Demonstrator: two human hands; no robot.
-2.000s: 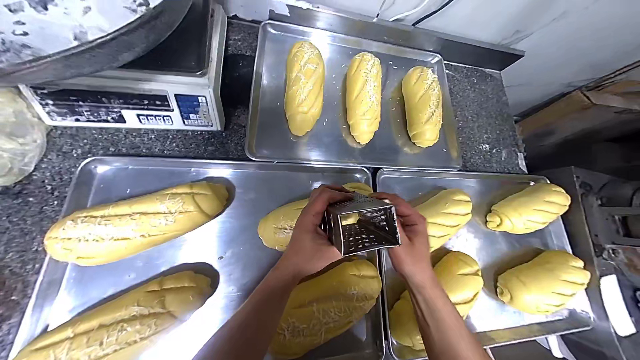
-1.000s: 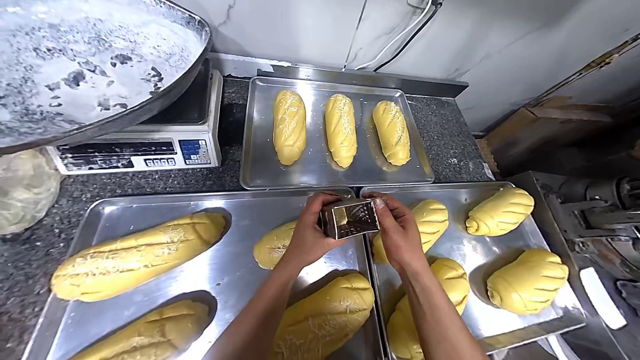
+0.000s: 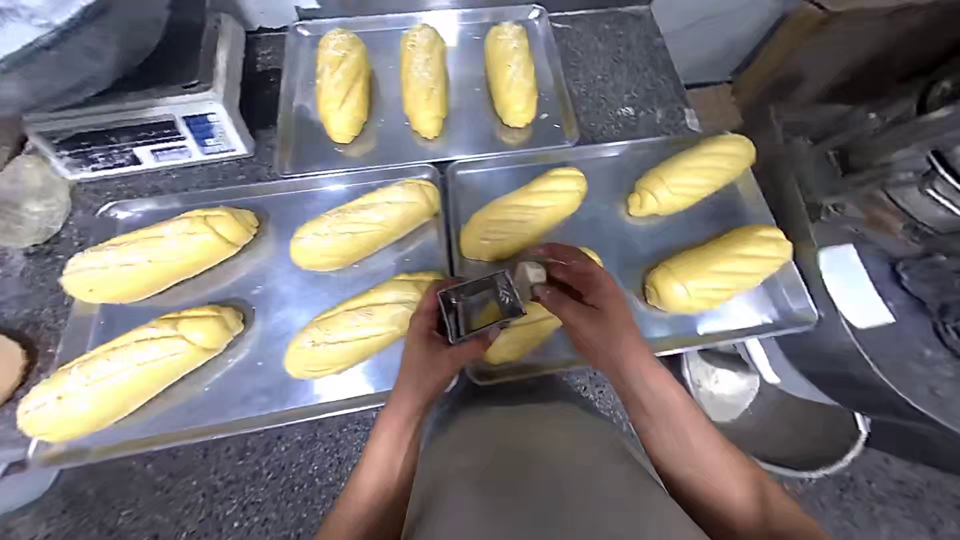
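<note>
My left hand (image 3: 437,334) grips a metal box grater (image 3: 480,305), its hollow inside facing me. At the grater's right side my right hand (image 3: 581,296) pinches a small pale block (image 3: 530,274), perhaps cheese. Both are over the right metal tray (image 3: 615,217), which bears several slashed yellow dough loaves, one (image 3: 525,334) partly hidden by my hands. To the left, another tray (image 3: 277,292) holds several loaves, such as one (image 3: 360,322) with pale shreds on top. Three shred-topped loaves lie on the back tray (image 3: 465,154).
A digital scale (image 3: 142,135) stands at the back left under a large bowl (image 3: 90,60), near a plastic bag (image 3: 31,199). Machinery (image 3: 907,165) is at the right. Below the right tray's edge is a metal container (image 3: 806,427) with a white scoop-like thing (image 3: 720,382).
My hands and the grater have moved from the gap between the front trays to over the right tray. My right hand now shows a pale block beside the grater. The view has shifted downward.
</note>
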